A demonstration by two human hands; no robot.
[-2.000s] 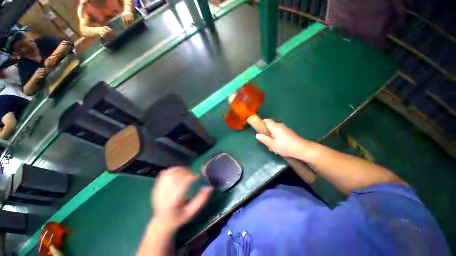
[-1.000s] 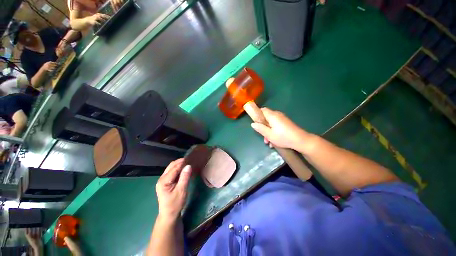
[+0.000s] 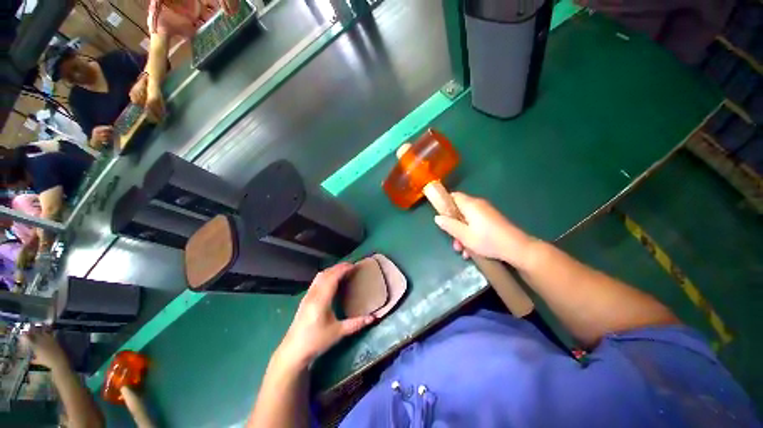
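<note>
My right hand (image 3: 478,226) grips the pale wooden handle of a mallet with an orange-red head (image 3: 422,170) above the green bench. My left hand (image 3: 322,313) holds an end cap (image 3: 365,288) by its edges, pale brown face up, over another end cap (image 3: 396,287) at the bench's near edge. One upright speaker cabinet with a brown wood-grain top (image 3: 210,253) and a black-topped cabinet (image 3: 274,201) stand close beyond my left hand.
Two more cabinets (image 3: 188,185) stand on the dark conveyor belt (image 3: 368,79). Another cabinet (image 3: 504,63) stands by the green post. A second mallet (image 3: 125,376) is at lower left beside a neighbour's arm (image 3: 67,380). Several workers sit across the line.
My left hand has brought the cap over the other one, its brown face now showing. Earlier that hand was empty and blurred. A cabinet has appeared by the post. Neighbour's arm reaches in further.
</note>
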